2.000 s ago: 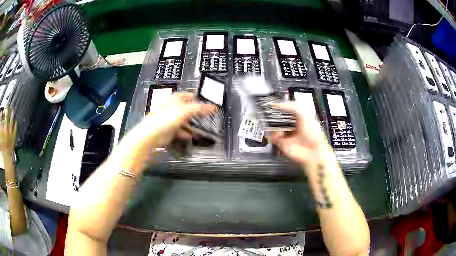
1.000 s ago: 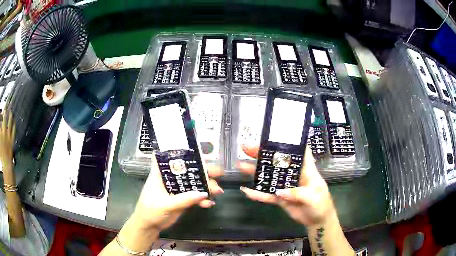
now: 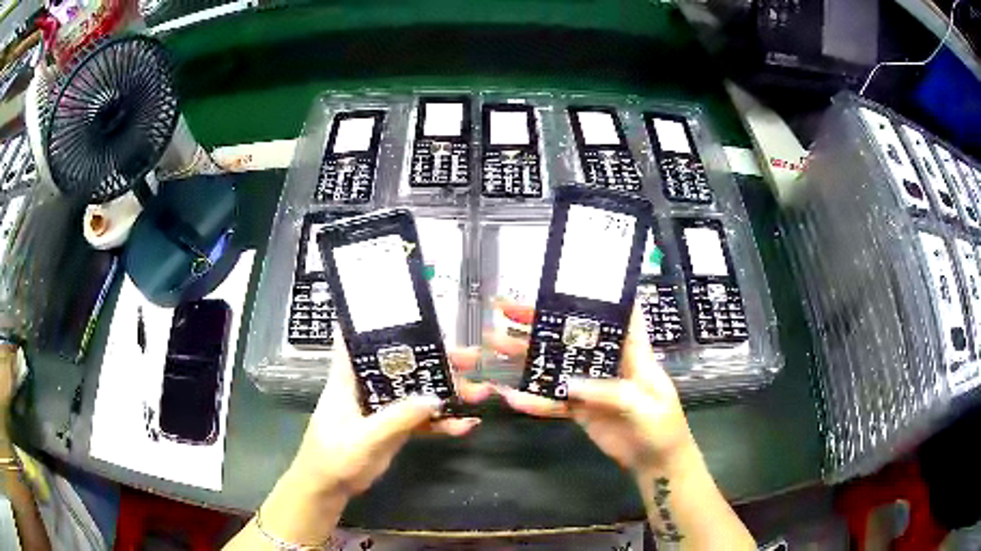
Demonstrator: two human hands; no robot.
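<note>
My left hand [image 3: 371, 441] holds a black keypad phone [image 3: 377, 285] upright, slightly tilted, its white screen facing me. My right hand [image 3: 624, 414] holds another keypad phone [image 3: 589, 253], also with a white screen. Both thumbs lie on the lower keys. Behind and below them is a clear blister tray [image 3: 269, 253]. Its far row holds several keypad phones, such as one at the far right [image 3: 680, 157]. In its near row, phones sit at both sides, partly hidden by the held phones, and the middle pockets show white pieces [image 3: 446, 258].
A desk fan [image 3: 112, 118] stands at left. A smartphone [image 3: 196, 371] and a pen lie on a white sheet [image 3: 121, 420]. A tall tray stack [image 3: 861, 323] with white pieces on top is at right. Another person's arm shows at the far left edge.
Two seconds ago both hands were blurred low over the tray. Since then both phones have come up towards me, screens facing me. Over the last second they have hardly moved; dark marks now show on the screens.
</note>
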